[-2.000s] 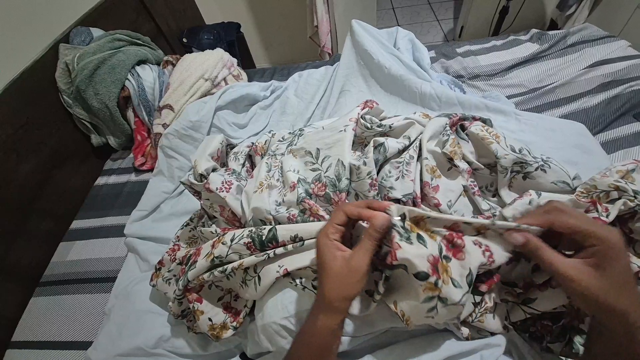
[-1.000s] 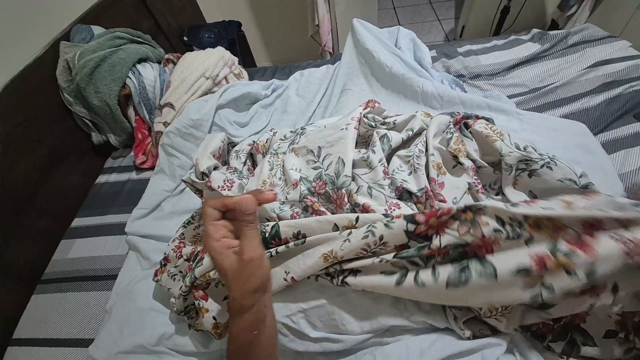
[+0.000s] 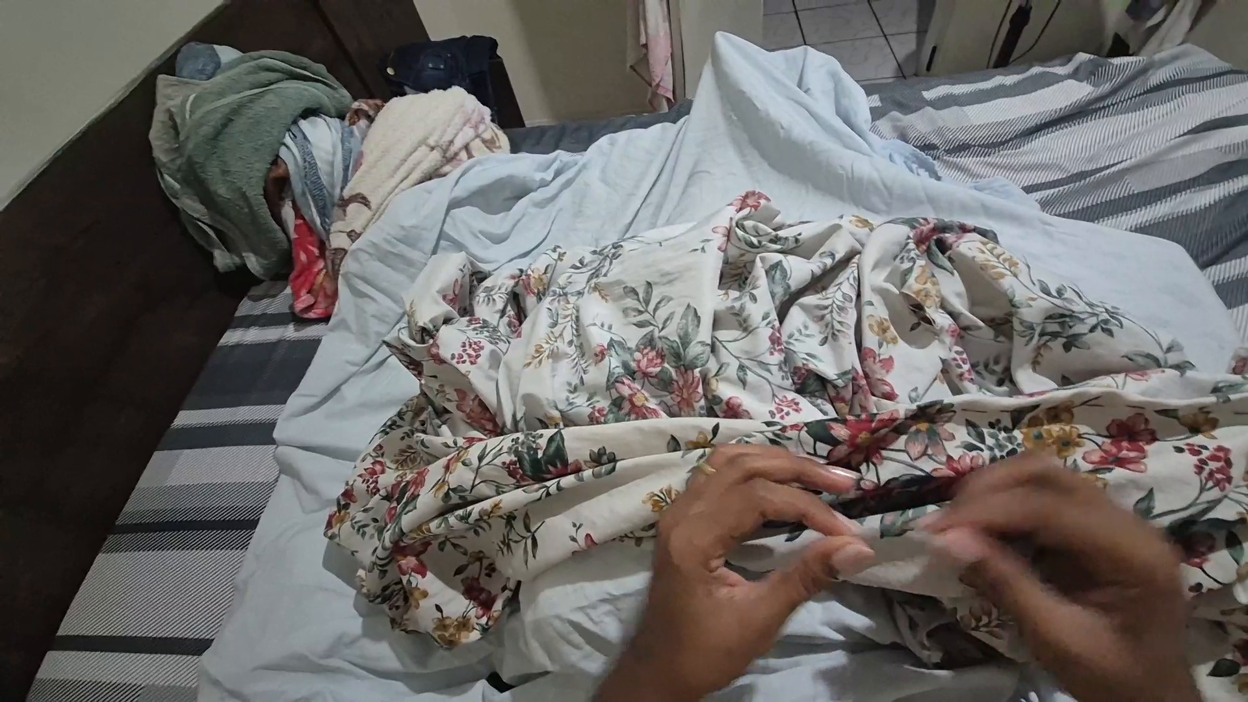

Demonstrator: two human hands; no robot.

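Note:
A white cloth with red, yellow and green floral print [image 3: 634, 370] lies bunched across a pale blue sheet [image 3: 546, 205]. Over its near part, right of centre, my left hand [image 3: 751, 546] pinches an edge of the floral cloth between thumb and fingers. Just to the right, my right hand [image 3: 1063, 556] is blurred, its thumb and fingertips close together at the same edge. A ring shows on a finger of my left hand. Whether the right fingertips grip the cloth is hard to make out.
Gray and white striped bedding [image 3: 185, 507] shows at the left and far right. A heap of towels and cloths, one of them green [image 3: 244, 136], rests against the dark headboard [image 3: 88, 361]. Dark folded fabric [image 3: 444, 66] sits behind it.
My left hand, raised at centre-left with fingers together one second ago, has moved right to the cloth's edge. My right hand, out of view then, is back in view beside it.

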